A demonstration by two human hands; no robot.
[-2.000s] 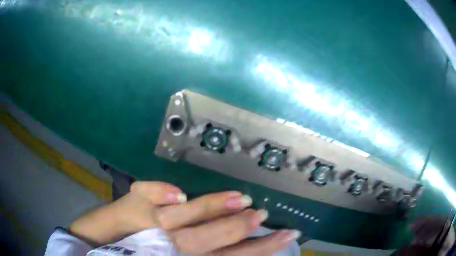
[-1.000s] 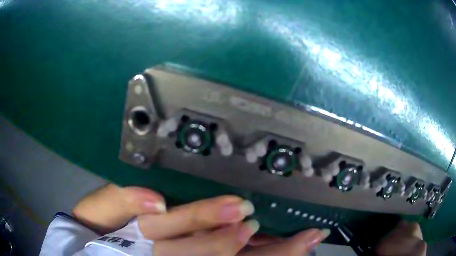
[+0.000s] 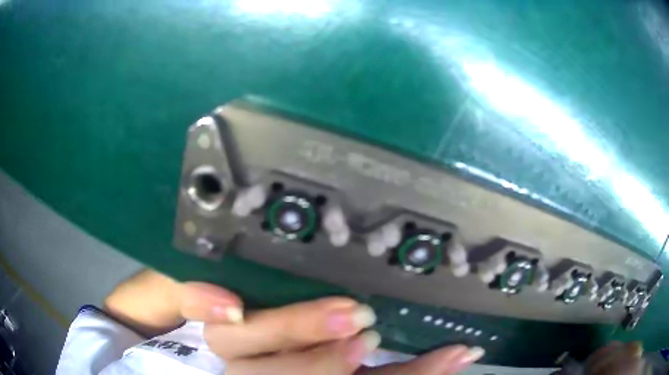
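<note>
A metal carrier bar (image 3: 345,176) slants across the view, its left end nearest. Several seated components with green rings and shiny centres sit along it, and the nearest (image 3: 292,218) lies between pale knobs. A dark hole (image 3: 207,188) is at the left end. My left hand (image 3: 293,333) is below the bar, fingers spread, fingertips at the left edge of a faint sheet (image 3: 396,329) with a row of white dots. Whether it grips the sheet is unclear. My right hand (image 3: 616,360) is blurred and cut off at the lower right, with a bit of the dark tweezers (image 3: 563,358) at its fingers.
The glossy green bench surface (image 3: 117,139) curves around the bar, with bright glare at the top and right. A faint transparent rectangle (image 3: 513,139) lies behind the bar. Grey floor with a yellow line (image 3: 33,300) shows at the lower left.
The bar first appeared larger and farther left, then slightly lower. My right hand came in with the tweezers at the dots, then moved right and down, away from them. My left hand stays beside the sheet.
</note>
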